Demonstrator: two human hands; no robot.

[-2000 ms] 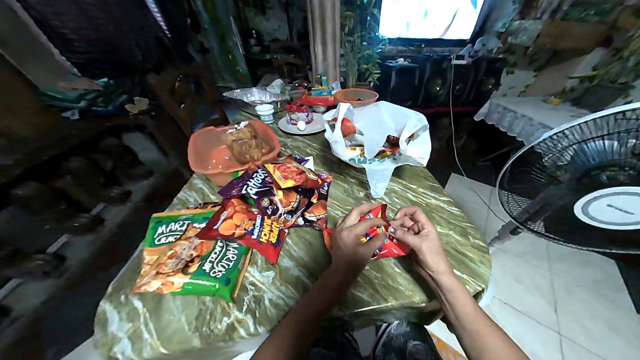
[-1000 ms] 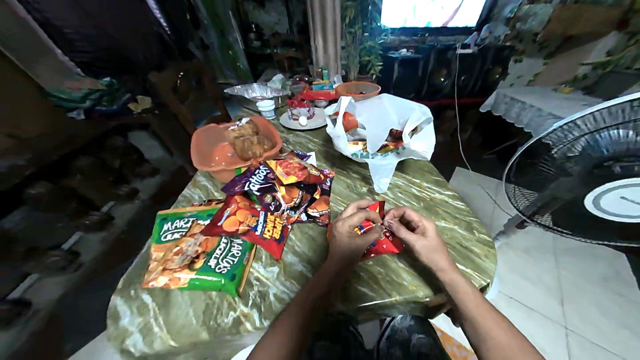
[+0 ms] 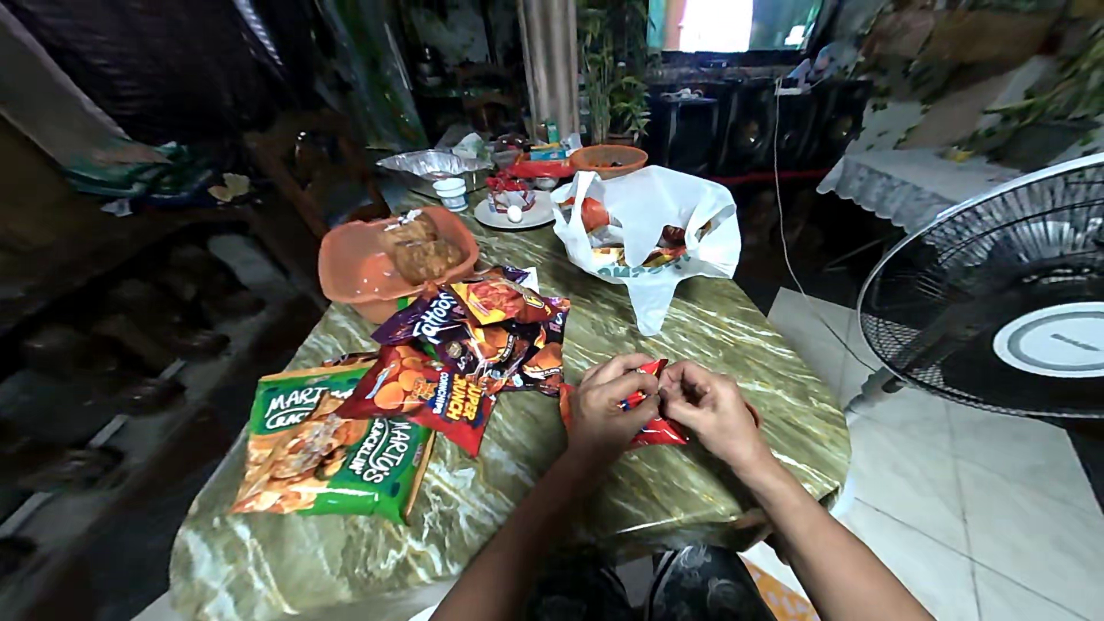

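Observation:
My left hand [image 3: 614, 405] lies over a small red snack packet [image 3: 660, 431] near the front edge of the table, its fingers closed on the packet's left part. At the packet's upper right, my right hand [image 3: 703, 404] pinches with thumb and forefinger; its fingertips partly hide what they hold. To the left, a red corn chips packet [image 3: 418, 392] rests partly on green cracklings packets [image 3: 336, 457]. Purple snack packets [image 3: 500, 336] are piled just behind it. A white plastic bag [image 3: 681, 224] with packets inside stands beyond my hands.
An orange plastic basin [image 3: 358, 272] holding a tied bag of brown food sits at the back left of the marbled table [image 3: 535, 492]. Farther back are a plate [image 3: 539, 214], a white cup [image 3: 450, 193], a foil tray [image 3: 423, 166] and an orange basket [image 3: 608, 158]. A fan [image 3: 992, 293] stands right.
Both hands stay at the red packet, with only small shifts of the fingers. The other packets and the white bag have not plainly moved.

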